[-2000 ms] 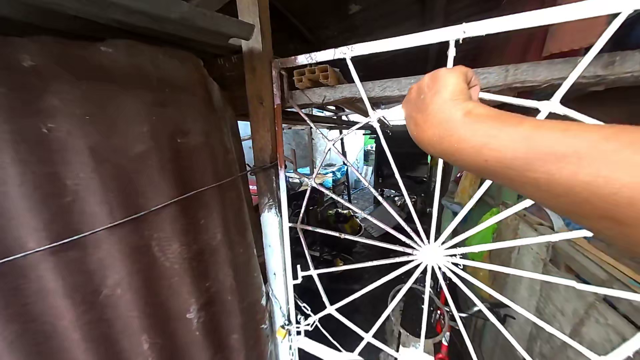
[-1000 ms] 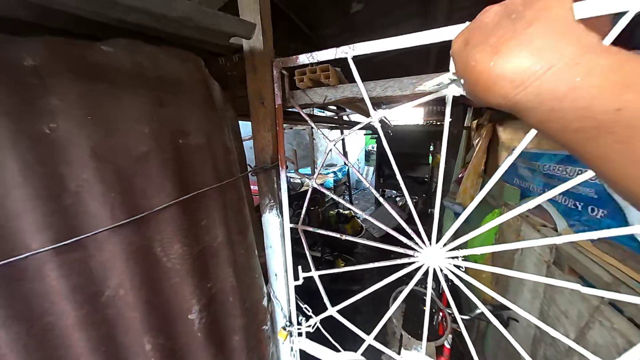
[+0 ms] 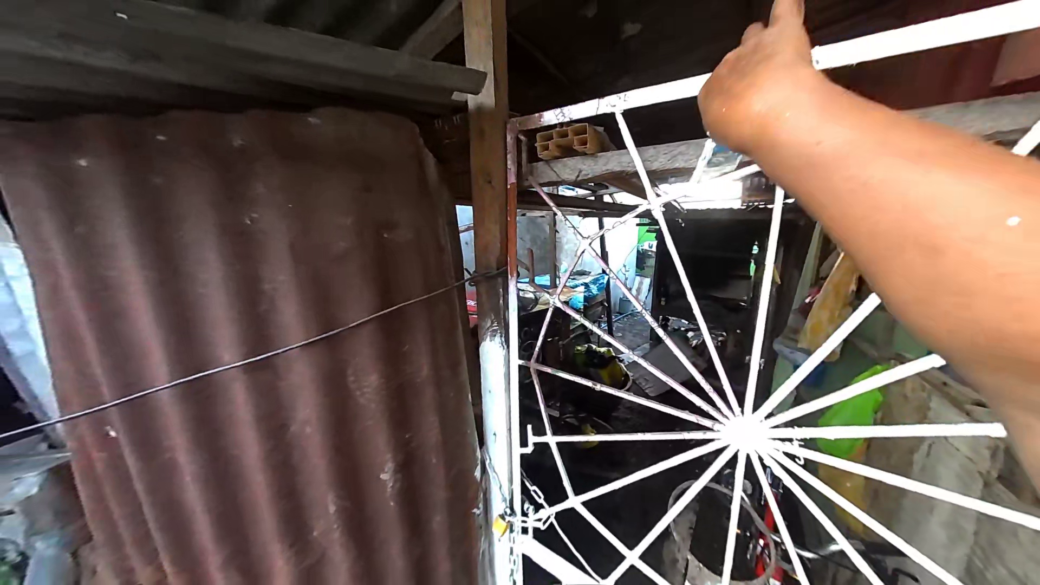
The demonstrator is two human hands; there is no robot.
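My right hand (image 3: 756, 89) is raised at the top of the view, across the top rail of a metal gate (image 3: 743, 435) with spokes in a spider-web pattern. One finger points up; the others are hidden behind the hand, so what it holds, if anything, cannot be told. Much of the gate is coated white, while the upper left corner and some web bars look brownish and patchy. White specks dot my forearm. A chain (image 3: 532, 496) and a brass padlock (image 3: 500, 526) hang at the gate's left edge. My left hand is out of view.
A brown corrugated metal sheet (image 3: 268, 349) stands at left, crossed by a wire (image 3: 284, 349). A wooden post (image 3: 487, 154) adjoins the gate, partly white lower down. Behind the bars are a hollow block (image 3: 569, 140), a wooden beam (image 3: 650, 158) and a green bag (image 3: 849, 410).
My right hand first moved right and up along the gate's top, uncovering a spoke joint, then moved back left onto the top rail. The forearm now covers the blue banner seen at right a second ago.
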